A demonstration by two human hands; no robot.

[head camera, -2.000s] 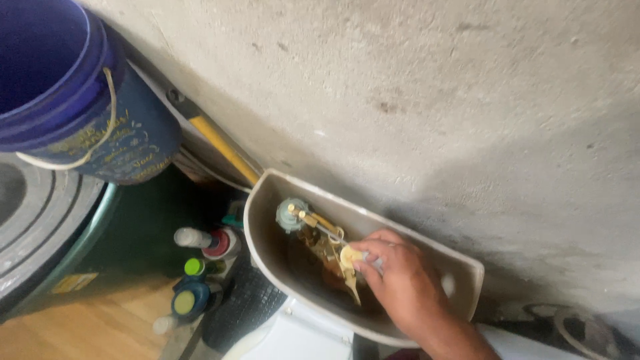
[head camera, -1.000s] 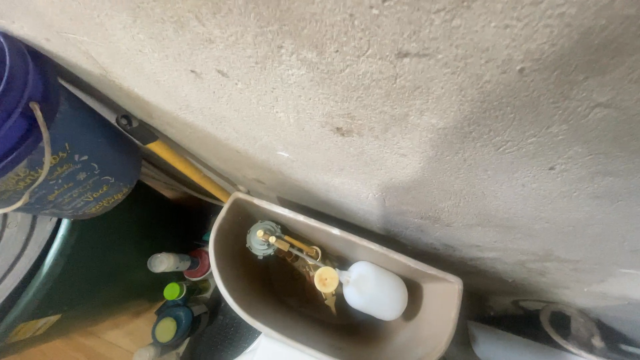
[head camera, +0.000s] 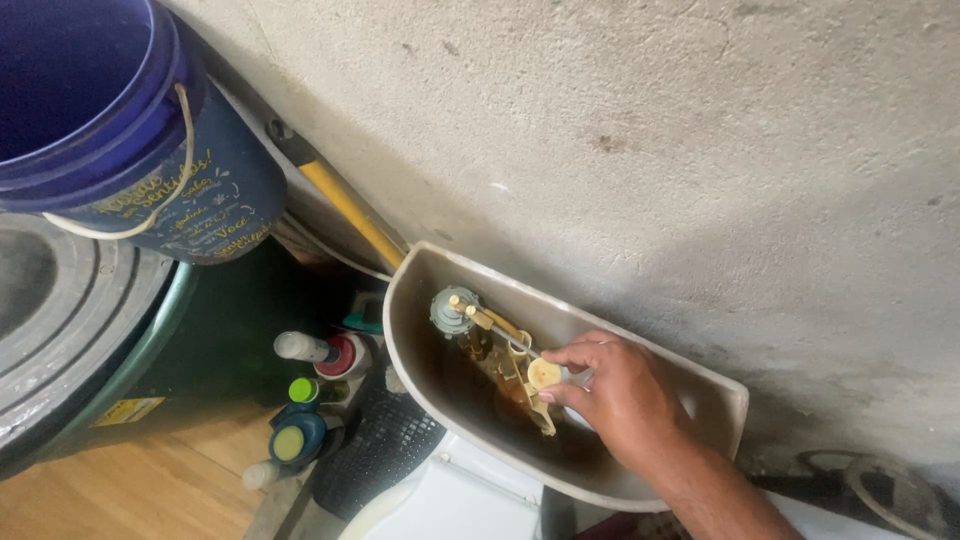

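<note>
An open toilet cistern (head camera: 480,259) stands against the wall. My right hand (head camera: 637,405) reaches into it from the lower right, thumb and index finger pinched on the neck of the white float (head camera: 576,417), beside a round yellowed cap (head camera: 544,373). The hand hides most of the float. From that cap a thin metal float rod (head camera: 510,336) runs up left to brass-coloured fittings (head camera: 469,309) at a grey round plastic part (head camera: 452,310). Below lie yellowed plastic flush parts (head camera: 534,409) and brownish residue. My left hand is not in view.
A blue bucket (head camera: 225,180) sits on a dark green lidded bin (head camera: 217,330) at left. A yellow handle (head camera: 349,214) leans between bucket and cistern. Bottles (head camera: 300,442) stand left of the white toilet (head camera: 465,495). The rough wall (head camera: 637,150) rises behind the cistern.
My right hand was at the float fittings two seconds ago, out of view one second ago with the white float fully showing, and is back on the float now.
</note>
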